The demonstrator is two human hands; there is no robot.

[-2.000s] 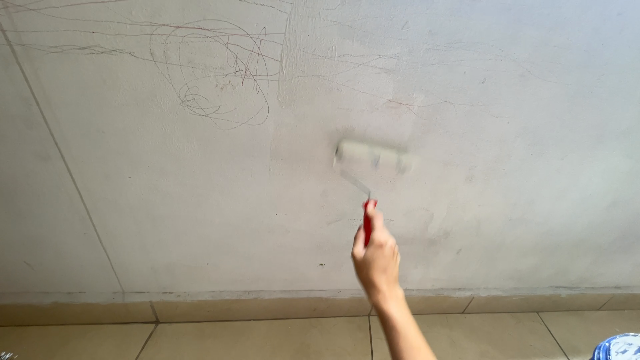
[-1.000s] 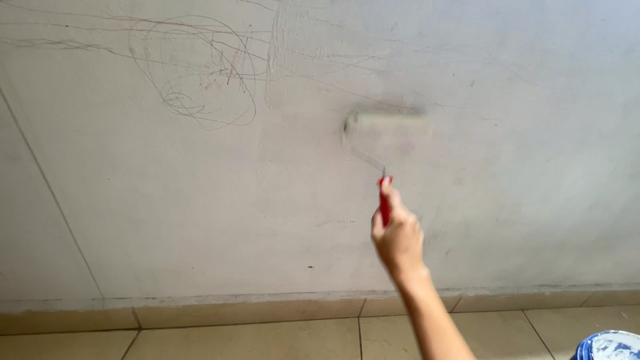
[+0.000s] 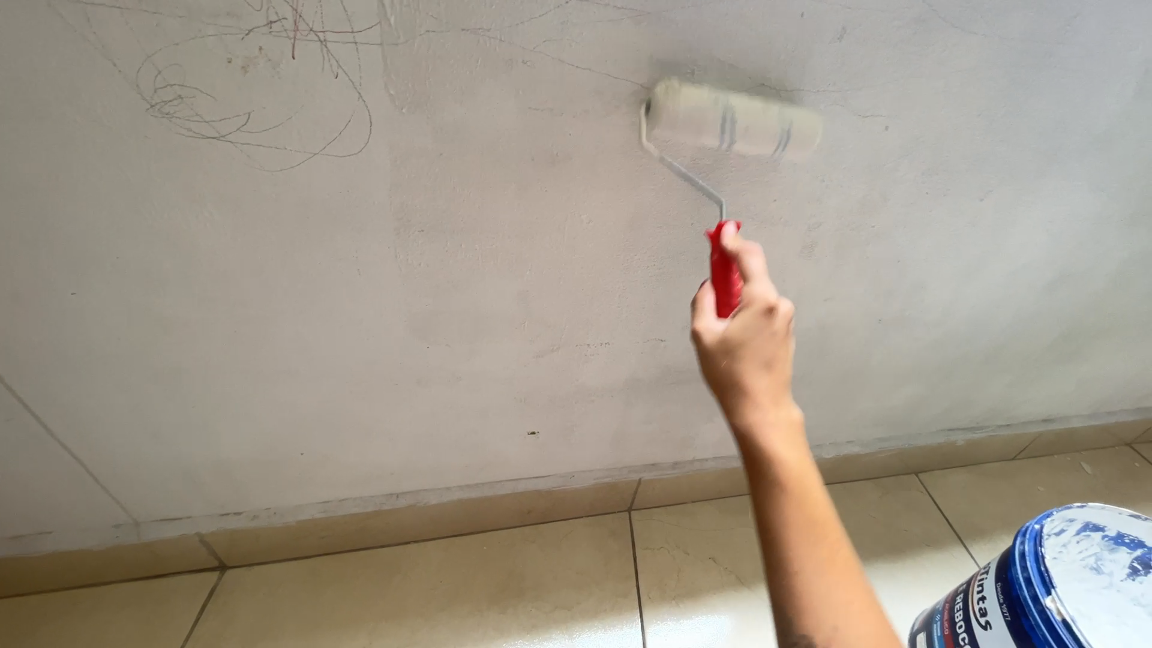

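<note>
My right hand [image 3: 749,346] is closed around the red handle of a paint roller [image 3: 733,121], in the right half of the view. The roller's pale sleeve, with dark stripes, lies tilted against the off-white wall [image 3: 468,261], slightly blurred. A bent metal frame joins sleeve and handle. Dark and reddish scribbled lines [image 3: 256,99] mark the wall at the upper left, and thin lines run toward the roller. My left hand is out of view.
A blue paint bucket [image 3: 1026,585] with a paint-smeared white and blue top stands at the lower right and bears writing. A tile baseboard [image 3: 405,517] runs along the wall's foot above beige floor tiles [image 3: 432,585].
The roller, in my right hand, has moved up the wall from its place two seconds ago. The view has shifted, and more of the bucket shows.
</note>
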